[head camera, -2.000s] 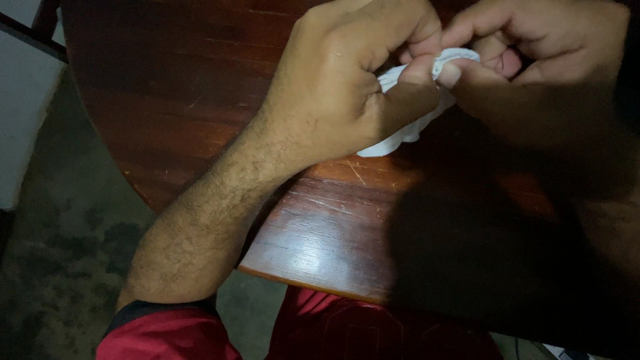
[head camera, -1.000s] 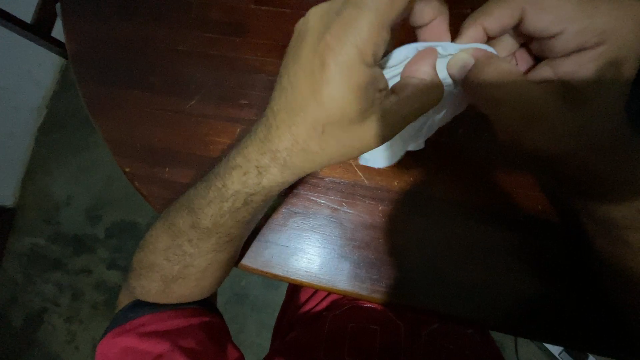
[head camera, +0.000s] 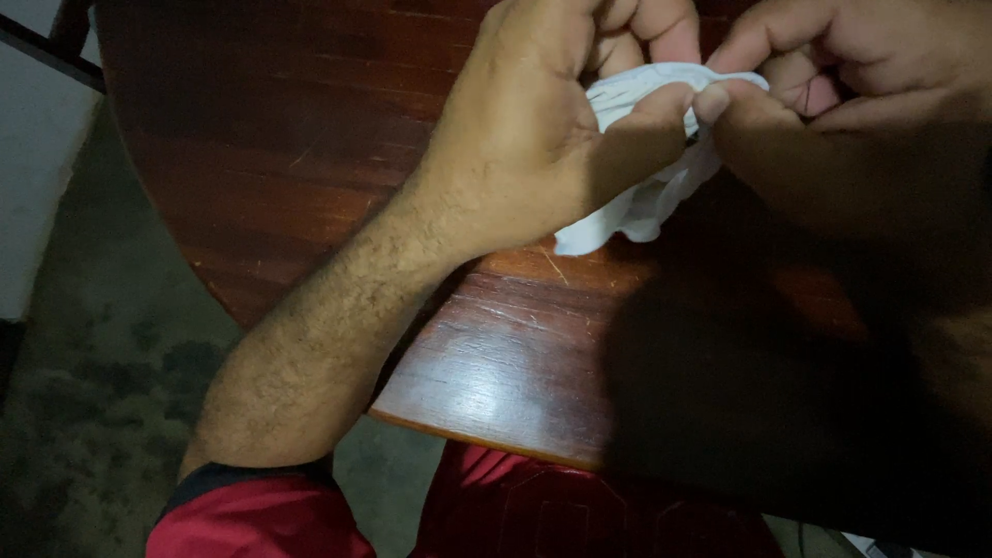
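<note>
A piece of thin white cloth (head camera: 651, 198) is held up over the dark wooden table at the upper right. My left hand (head camera: 558, 116) pinches its upper edge between thumb and fingers. Right beside it, my right hand (head camera: 806, 93) grips the same edge, the two thumb tips nearly touching. The cloth's lower part hangs in folds behind my left thumb and wrist. Part of the cloth is hidden by my fingers, and my right forearm lies in deep shadow.
The polished wooden table (head camera: 310, 155) has a curved edge at the left and a rim near my lap. Beyond it is a grey floor (head camera: 132, 372), with a dark wooden bar (head camera: 54, 54) at the top left. A pale object (head camera: 872, 545) shows at the bottom right.
The cloth, more bunched between my fingers two seconds ago, is spread more widely now. My right thumb has shifted along its edge, and both hands keep their hold.
</note>
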